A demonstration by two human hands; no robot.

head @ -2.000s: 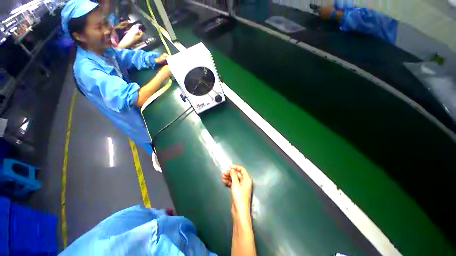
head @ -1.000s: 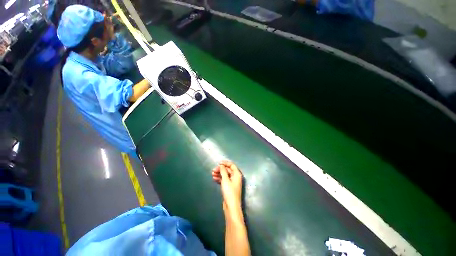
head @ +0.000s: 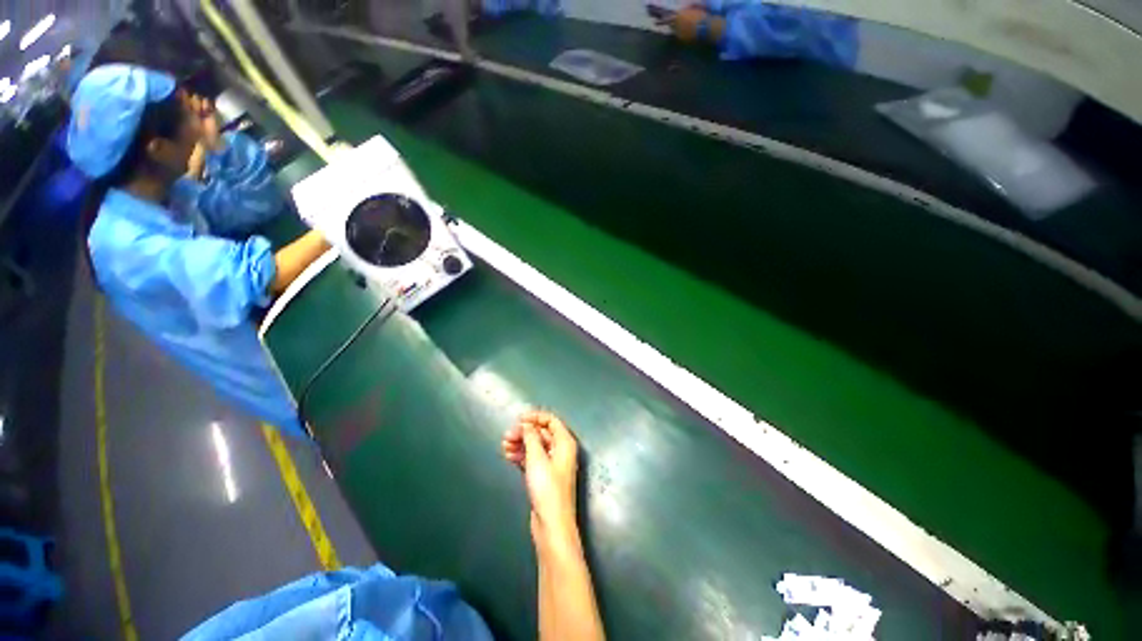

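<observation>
My bare right hand is over the dark green bench, its forearm coming in from the bottom edge. Its fingers are curled in with the thumb against them; no object shows in it. Beside the fingers is a bright glare on the bench. A loose heap of small white release-paper scraps lies at the lower right, apart from the hand. My left hand is not in view; light blue smock cloth fills the bottom left.
A white air blower with a black grille and cable stands on the bench. A white rail divides bench and green belt. A person in blue is at the upper left. Clear bags and another worker's sleeve are across the belt.
The view has swung right, so blower and person sit further left and more scraps show. The person's head has turned from facing me. My right hand stays curled over the bench.
</observation>
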